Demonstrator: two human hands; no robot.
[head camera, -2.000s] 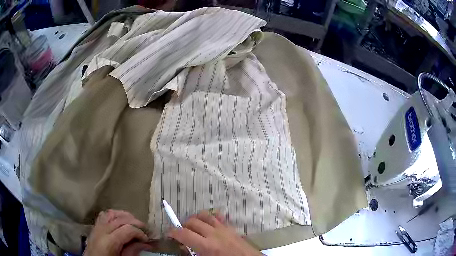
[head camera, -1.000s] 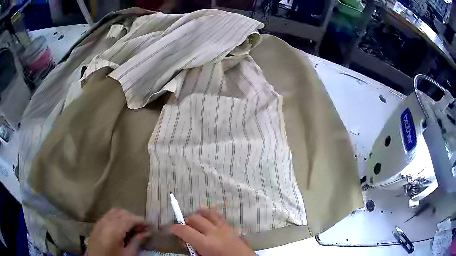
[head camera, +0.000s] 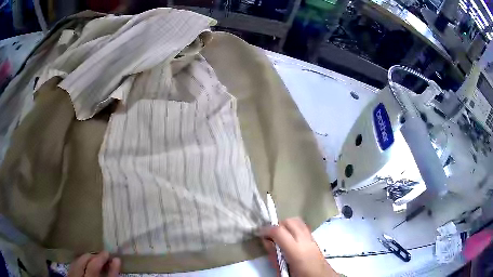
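The khaki jacket body (head camera: 294, 157) lies spread on the white table, with the striped cream lining (head camera: 173, 162) on top. My right hand (head camera: 297, 246) is at the lining's lower right corner and holds a white marking pen (head camera: 274, 230), tip pointing up. The lining is pulled into creases towards that hand. My left hand (head camera: 96, 266) is at the hem edge (head camera: 184, 258), lower left, cut off by the picture's bottom. Its fingertips rest on or pinch the khaki edge.
The cream-white sewing machine (head camera: 373, 146) stands right of the jacket. Thread snips (head camera: 397, 248), a thin-shafted tool (head camera: 415, 214) and small white tags (head camera: 448, 243) lie below it. A pink thing (head camera: 478, 244) is at the right edge. The white table (head camera: 324, 97) shows behind the jacket.
My right hand with the pen has moved right along the hem to the lining's lower right corner. My left hand is now farther from it. The view has turned right.
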